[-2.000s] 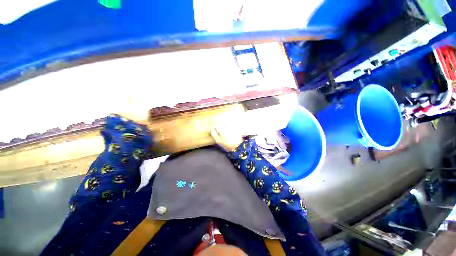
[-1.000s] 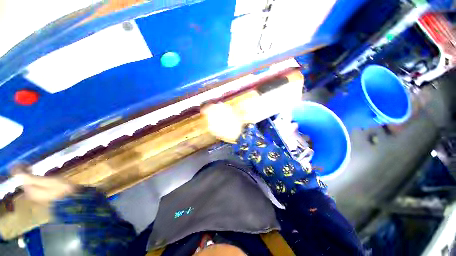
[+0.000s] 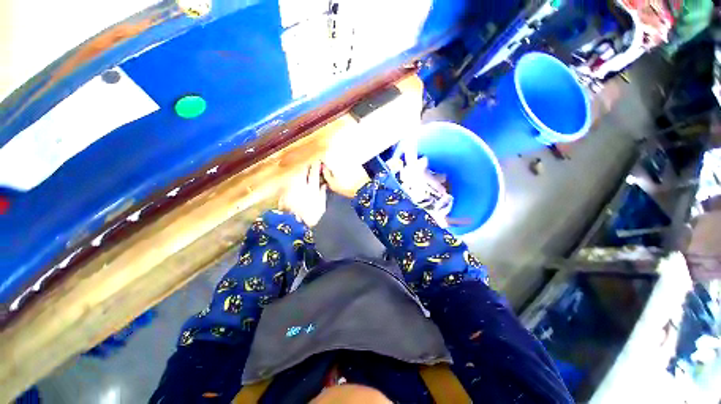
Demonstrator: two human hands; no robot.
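The blue machine body [image 3: 229,59] has come down close over the bed, and only a thin line of white shows above the ragged maroon edge [image 3: 170,192]. The yellow-tan wooden bed edge [image 3: 182,225] runs below it, with a dark recess [image 3: 375,102] near its right end. My left hand [image 3: 304,193] and my right hand [image 3: 344,175] are close together at the front of the wooden edge, in front of my apron. The glare washes out the fingers. I cannot tell whether either hand holds anything.
A round blue bin [image 3: 466,177] with pale offcuts at its near side stands right of the bed. A second blue bin [image 3: 553,95] stands beyond it on the grey floor [image 3: 545,209]. A green button [image 3: 190,106] and white paper notice [image 3: 71,130] are on the machine.
My left hand has moved from the far left of the bed edge to beside my right hand. The view has shifted, and the white strip above the maroon edge has narrowed.
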